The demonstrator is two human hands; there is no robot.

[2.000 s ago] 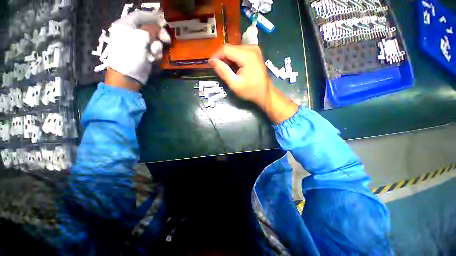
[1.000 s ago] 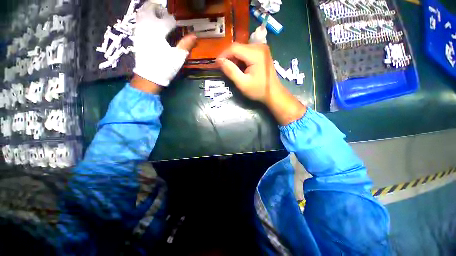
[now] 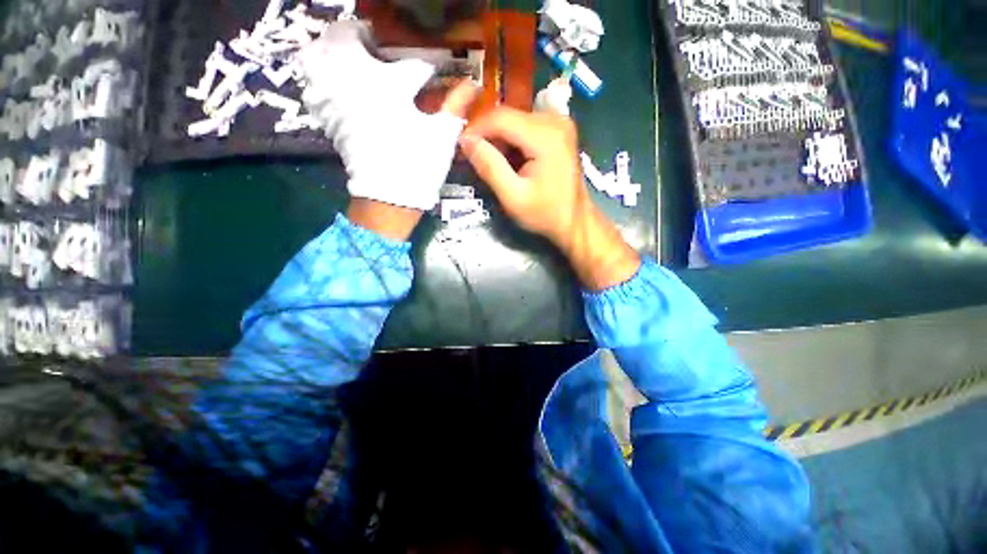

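My left hand (image 3: 379, 119), in a white glove with bare fingertips, is over the front left of the orange press base (image 3: 516, 67). My bare right hand (image 3: 530, 168) is just right of it, thumb and index finger close together. The fingertips of both hands meet or nearly meet. Whether either holds a small part cannot be told. The pale press fixture (image 3: 460, 63) shows partly behind my left hand. Small white inserts (image 3: 463, 208) lie on the green mat below my hands. More small white pieces (image 3: 615, 179) lie right of my right wrist.
A heap of white housings (image 3: 233, 81) lies in a dark tray at left. A clear blister tray (image 3: 65, 184) is far left. A squeeze bottle (image 3: 554, 95), tube (image 3: 574, 71) and crumpled tissue (image 3: 574, 24) are beside the press. A black pocket tray (image 3: 747, 168) sits in a blue bin (image 3: 785, 227); a shallow blue tray (image 3: 920, 130) is far right.
My left hand has moved right from the housing heap, across the press base, to my right hand. My right hand has stayed nearly in place. The view has shifted slightly.
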